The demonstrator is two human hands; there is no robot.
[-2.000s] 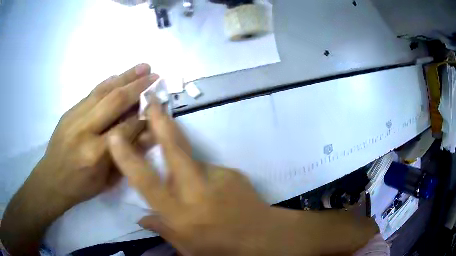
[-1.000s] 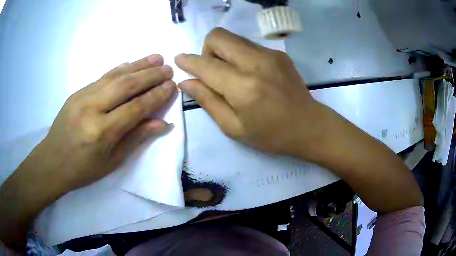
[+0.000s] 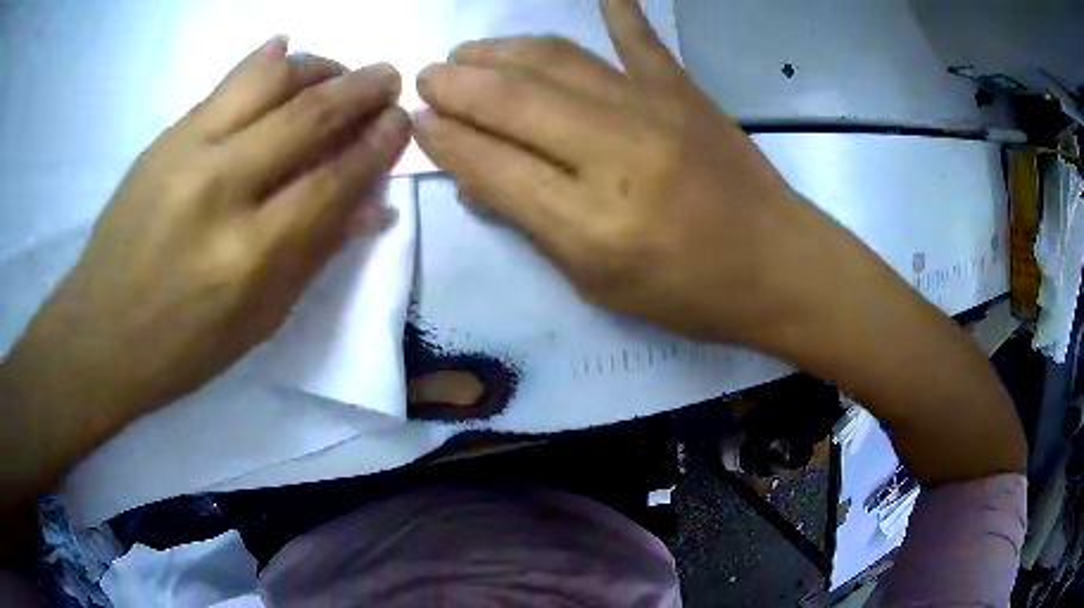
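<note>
A white fabric panel [image 3: 357, 339] lies on the pale machine table, its straight right edge running toward me beside the dark-rimmed worn patch. My left hand [image 3: 238, 190] lies on the panel, palm down with the fingers together, pressing it. My right hand [image 3: 606, 178] is palm down just right of the panel's edge, its fingertips close to the left fingertips and its thumb raised. What lies under the fingertips is hidden, and the cloth beyond them is overexposed. The presser foot does not show.
The worn patch [image 3: 458, 386] is at the table's front edge, with printed ruler marks [image 3: 630, 356] to its right. Narrow white strips [image 3: 1058, 279] hang at the right table edge. More white cloth [image 3: 184, 572] is heaped low at the left, beside my lap.
My right hand has come from across my left hand to its right side. The small folded white piece is now hidden. The view has tilted down, and the foot and ribbed knob have left it.
</note>
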